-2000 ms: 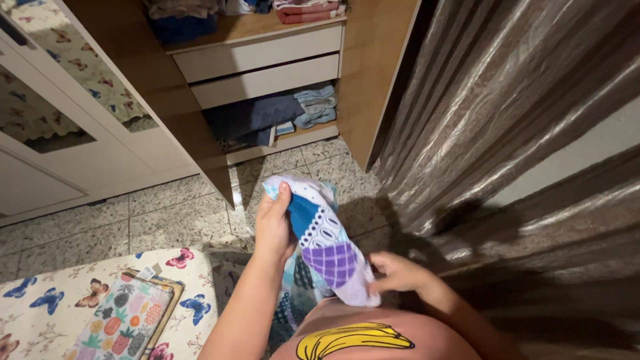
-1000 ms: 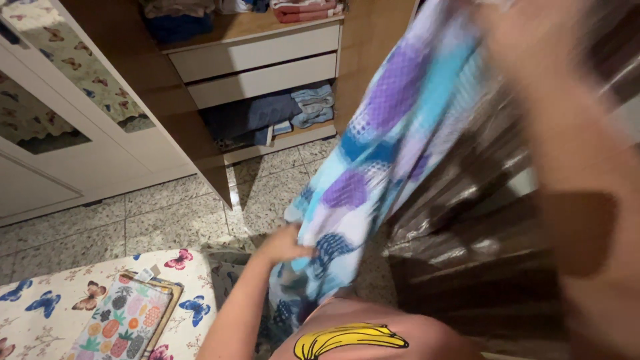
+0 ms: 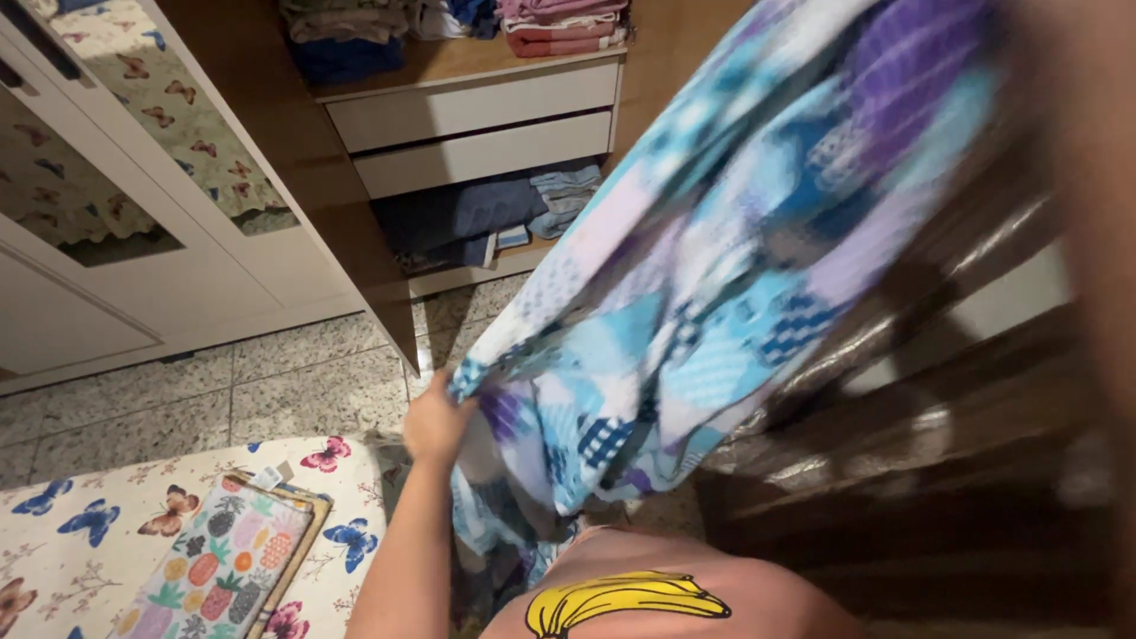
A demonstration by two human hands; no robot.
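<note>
A large patterned cloth (image 3: 674, 302) in blue, purple and white stretches diagonally across the head view, blurred at its upper end. My left hand (image 3: 437, 422) grips its edge at the lower left, near the wardrobe door's lower corner. My right arm is raised at the right side, blurred; the right hand is cut off or hidden at the top right, so its grasp cannot be seen. The cloth's lower part hangs in folds against my pink shirt (image 3: 710, 577), which bears a banana print.
An open wardrobe (image 3: 470, 133) holds folded clothes above and below two drawers, its brown door (image 3: 293, 151) swung out. A bed (image 3: 53, 550) with a butterfly-print sheet bears folded pineapple-print fabric (image 3: 217, 559). Dark brown curtains (image 3: 887, 524) hang at right; the floor is speckled tile (image 3: 311, 373).
The cloth was bunched between both hands at first; now it is spread out wide. My right arm has risen to the upper right, and my left hand has moved left with the cloth's edge.
</note>
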